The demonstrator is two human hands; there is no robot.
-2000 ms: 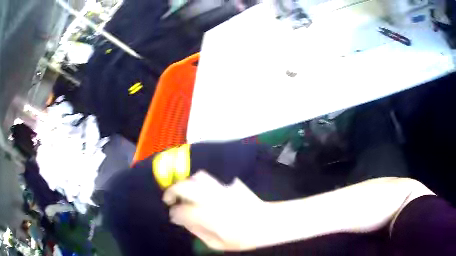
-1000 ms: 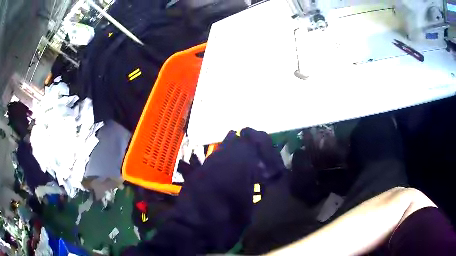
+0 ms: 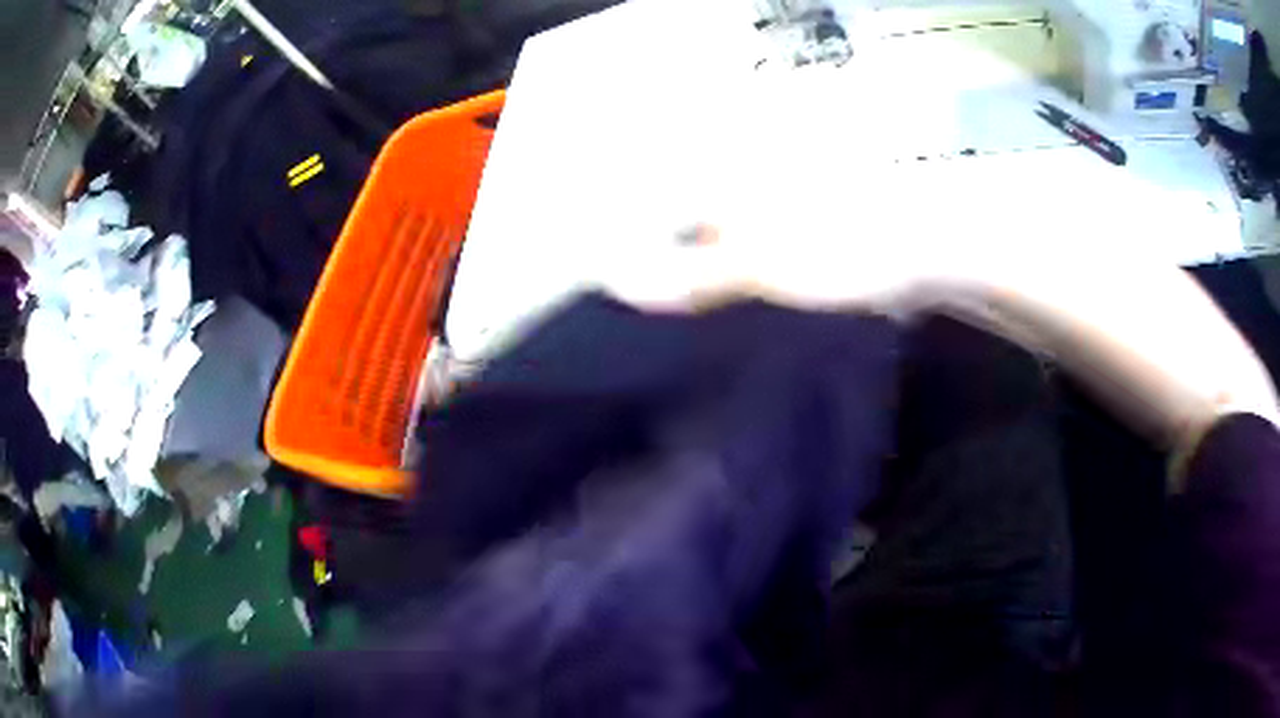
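Observation:
A large dark navy garment [image 3: 660, 477], purple where light falls on it, is bunched and blurred across the lower middle, its upper edge against the front of the white machine table [image 3: 842, 183]. My right arm reaches in from the right edge in a dark maroon sleeve. My right hand [image 3: 723, 296] is blurred and partly hidden at the garment's upper edge, closed on the cloth; its fingers are not clear. My left hand is not in view.
An orange slotted basket [image 3: 372, 316] stands left of the table. Black snips [image 3: 1081, 133] lie near the machine head [image 3: 1158, 63]. A dark garment pile [image 3: 239, 183] and white cloth heap [image 3: 105, 337] are farther left. Scraps litter the green floor.
My right arm has risen from low in the view to the table's front edge. The garment has spread and lifted with it, and its yellow bands no longer show. The view has shifted slightly.

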